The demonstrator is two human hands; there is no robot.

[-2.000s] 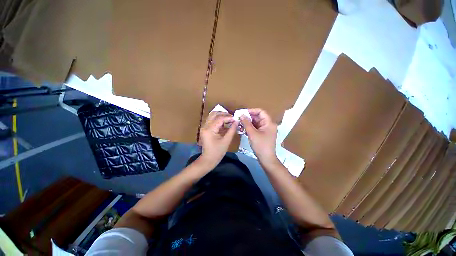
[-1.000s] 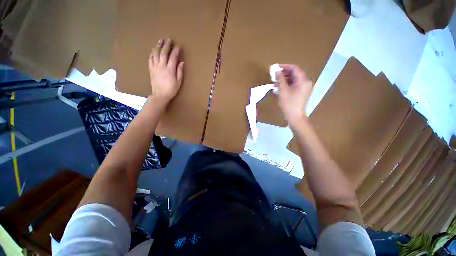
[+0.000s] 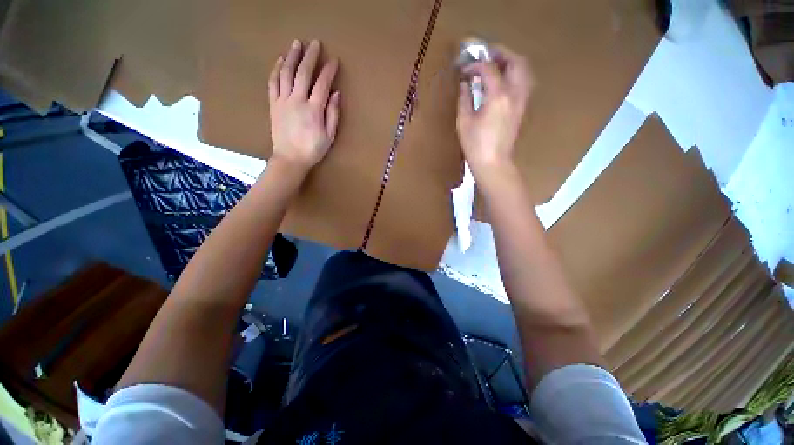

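A large tan panel [image 3: 248,113] lies in front of me with a dark, sparkling zipper or seam line [image 3: 393,146] down its middle. My left hand [image 3: 303,109] lies flat on the panel, left of the line, fingers apart and holding nothing. My right hand [image 3: 496,100] is right of the line and holds a small white wad [image 3: 473,54] at its fingertips, at or just above the panel. A torn white strip [image 3: 463,209] hangs or lies below my right hand, partly hidden by the wrist.
Overlapping tan panels [image 3: 622,226] fan out at the right on white sheets [image 3: 709,104]. A black quilted stool [image 3: 178,204] stands at the left below the table edge. A brown wooden surface [image 3: 83,335] is at lower left. Yellowish-green bundles [image 3: 731,424] are at lower right.
My hands came apart; the left went flat onto the panel. My right hand moved right with the wad, then further up the panel. The white strip now shows below it.
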